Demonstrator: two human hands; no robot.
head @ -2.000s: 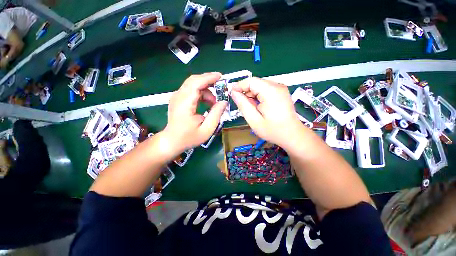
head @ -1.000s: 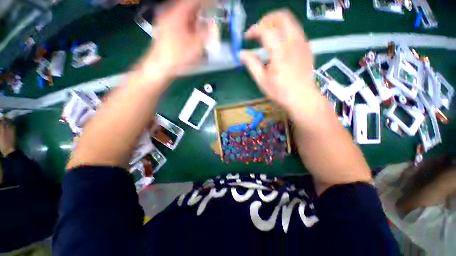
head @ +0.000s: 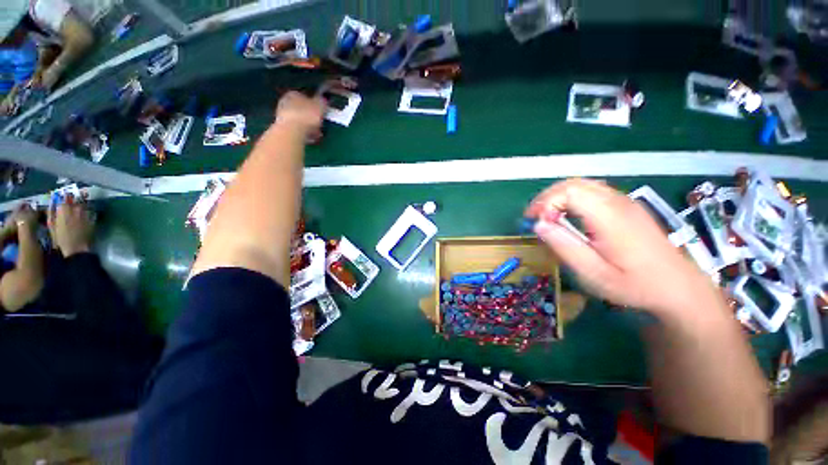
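My left hand [head: 301, 113] reaches over the belt, beside the left edge of a white housing frame [head: 342, 105]; whether the fingers grip it cannot be told. My right hand [head: 604, 238] is above the bench at the upper right of the parts box, its fingers closed on a small wired component [head: 534, 223], dark with red bits. The shallow tan parts box [head: 498, 247] holds many more of these and blue cylinders [head: 484, 276]. A single housing frame [head: 391, 243] with a round white part [head: 429, 208] lies left of the box.
Partly built units are piled on the bench at right [head: 764, 213] and left [head: 313, 263]. More units lie on the green conveyor belt [head: 508, 129], beyond the pale guide rail [head: 472, 170]. Another person's hands [head: 68, 222] are at far left.
My hands have moved apart, the left out onto the belt, the right back toward the box. The frame and blue cylinder are no longer between them. The right now holds a small wired component.
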